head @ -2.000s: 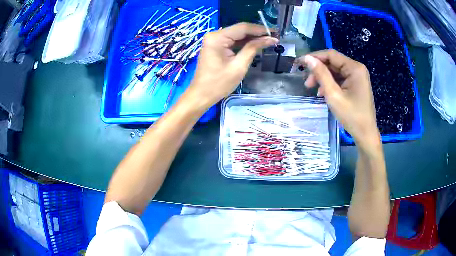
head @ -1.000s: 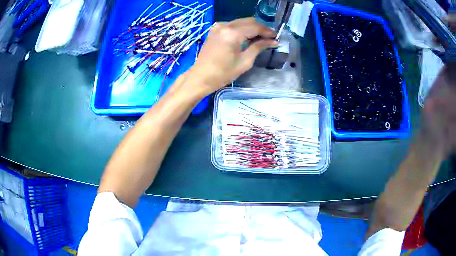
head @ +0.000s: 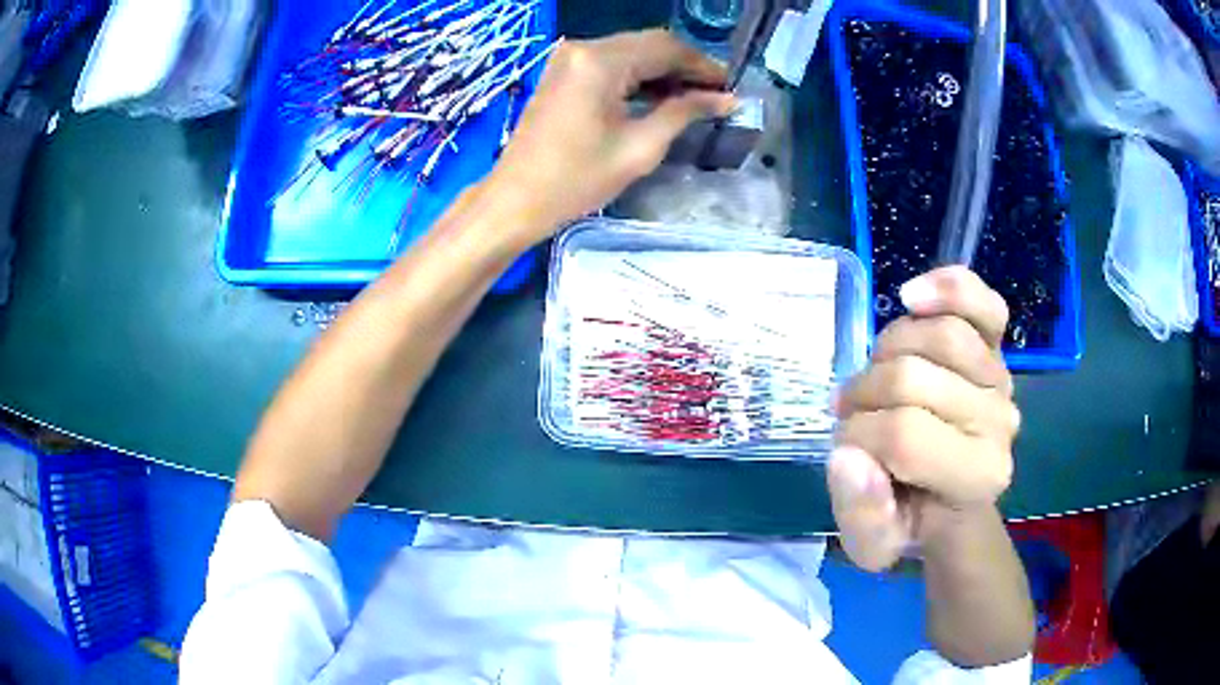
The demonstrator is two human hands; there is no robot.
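Observation:
My right hand (head: 930, 415) is closed in a fist around the lower end of the long shiny press lever (head: 978, 147), which runs up out of the picture. My left hand (head: 595, 127) has its thumb and forefinger together beside the press fixture (head: 733, 138), under the ram (head: 756, 40). Whatever lies between these fingertips is too small and hidden to tell. The clear plastic box (head: 551, 361) lies nearest my body with red and white wired pieces (head: 656, 388) on its white liner (head: 629, 281).
The left blue tray (head: 308, 254) holds a crisscross heap of wired pieces. The right blue tray (head: 974, 351) holds tiny black parts and a few pale rings. Clear plastic boxes (head: 1151, 241) stand at the far right, others at the far left. A red stool (head: 1070, 596) is below the bench.
My right hand has left the fixture area, reached out to the right and now grips the lever, pulled toward my body. My left hand stays at the fixture. The view has shifted slightly.

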